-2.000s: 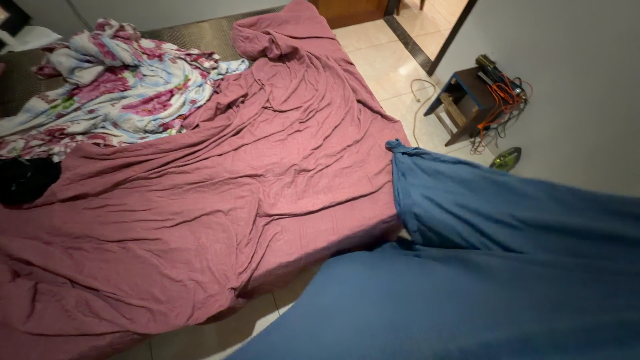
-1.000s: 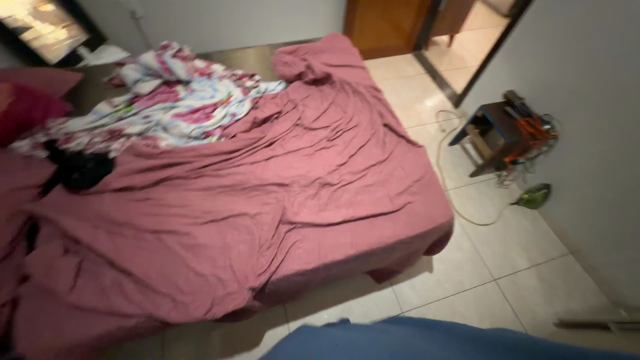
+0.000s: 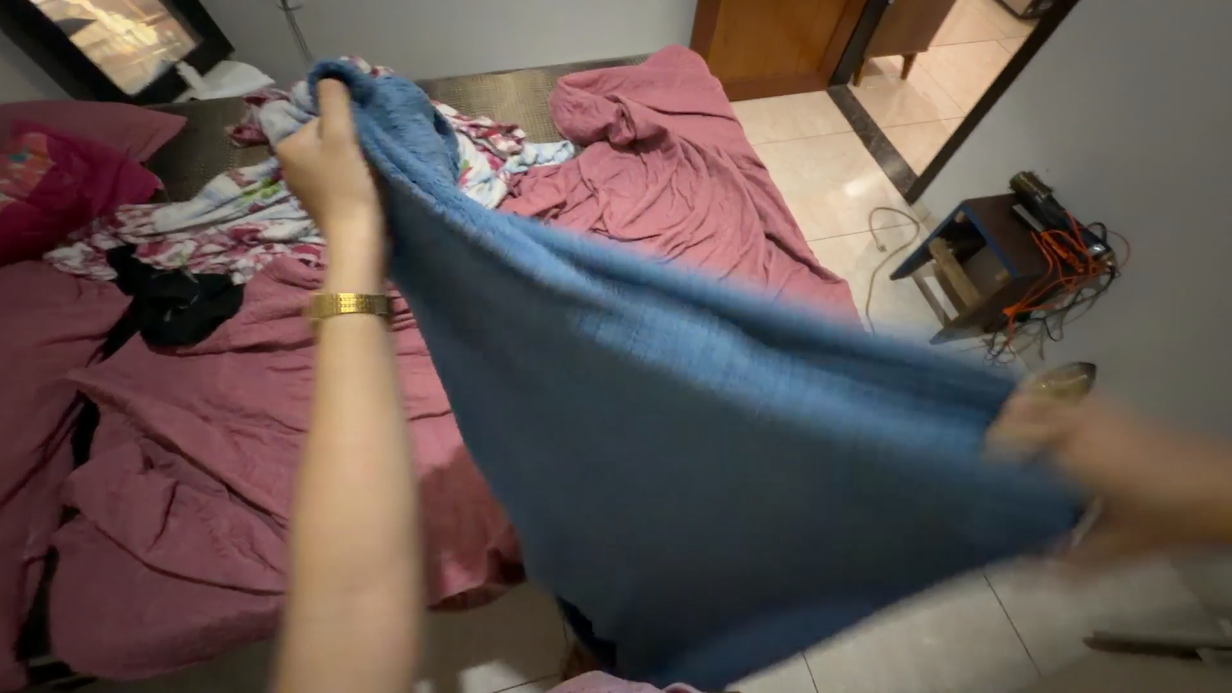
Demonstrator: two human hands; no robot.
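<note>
A blue cloth hangs stretched between my two hands, above the near side of the bed. My left hand, with a gold-coloured band on the wrist, grips its upper left corner, and some of the cloth is bunched beyond the fingers. At the right, my right hand is blurred and closed on the cloth's other end. Beneath lies a rumpled pink sheet on the bed. A floral cloth is heaped behind my left hand, and a black cloth lies left of my forearm.
Pink pillows lie at the far left near a framed mirror or screen. A small dark stool bearing orange cables stands on the tiled floor by the right wall. Behind it is a doorway, left of which is a wooden panel.
Both hands have come into view, holding the blue cloth spread out. A second ago only a part of that cloth showed at the bottom edge.
</note>
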